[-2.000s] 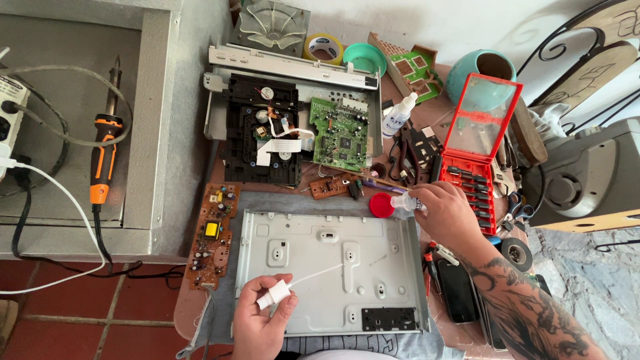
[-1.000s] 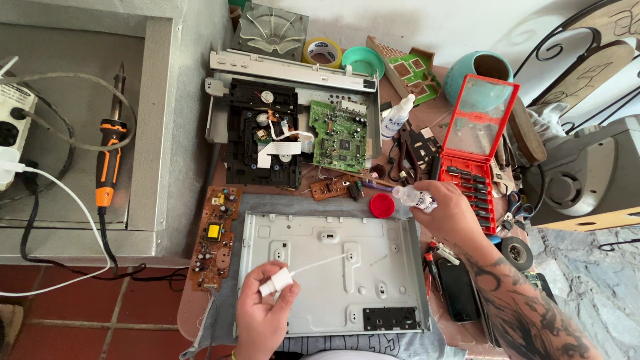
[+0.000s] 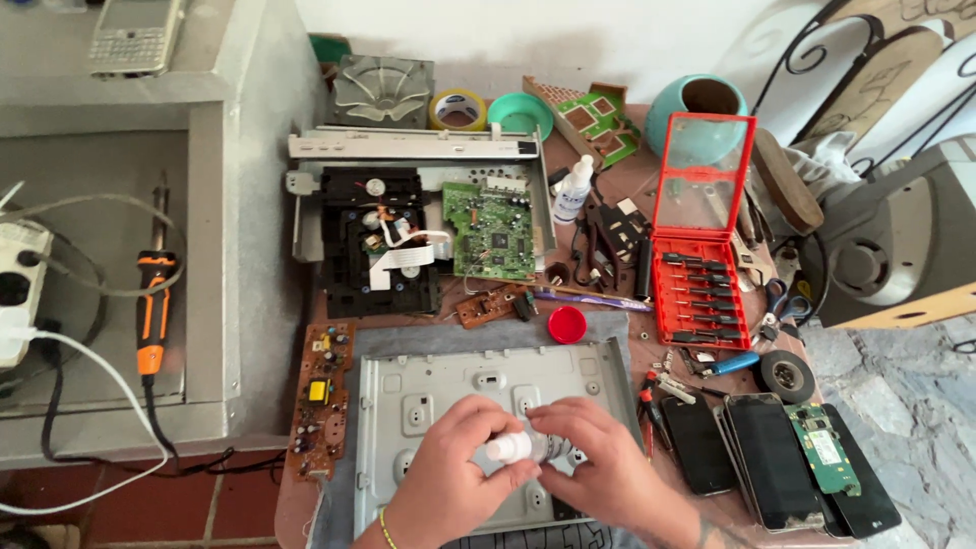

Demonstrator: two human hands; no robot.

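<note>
My left hand [image 3: 473,465] grips the white plastic cap [image 3: 508,448] of a small clear bottle [image 3: 547,447], which lies on its side in the air. Around the bottle's body, which bears writing, my right hand [image 3: 595,457] is closed. Cap and bottle meet between my fingers. Both hands are above a grey metal cover plate [image 3: 450,381] on a grey cloth. Beyond the plate's back edge sits a small red cap or dish [image 3: 566,325]. An opened disc player chassis [image 3: 415,145] with a green circuit board [image 3: 492,229] stands behind.
A brown circuit board [image 3: 320,400] lies left of the plate. To the right are a red screwdriver case [image 3: 698,297], phones [image 3: 770,465] and scissors [image 3: 778,305]. A second white bottle [image 3: 573,191] stands by the chassis. A soldering iron [image 3: 155,305] rests at far left.
My right hand has brought the bottle from beside the red cap to my left hand over the plate. The white cap with its thin stem, held apart before, is now at the bottle's mouth.
</note>
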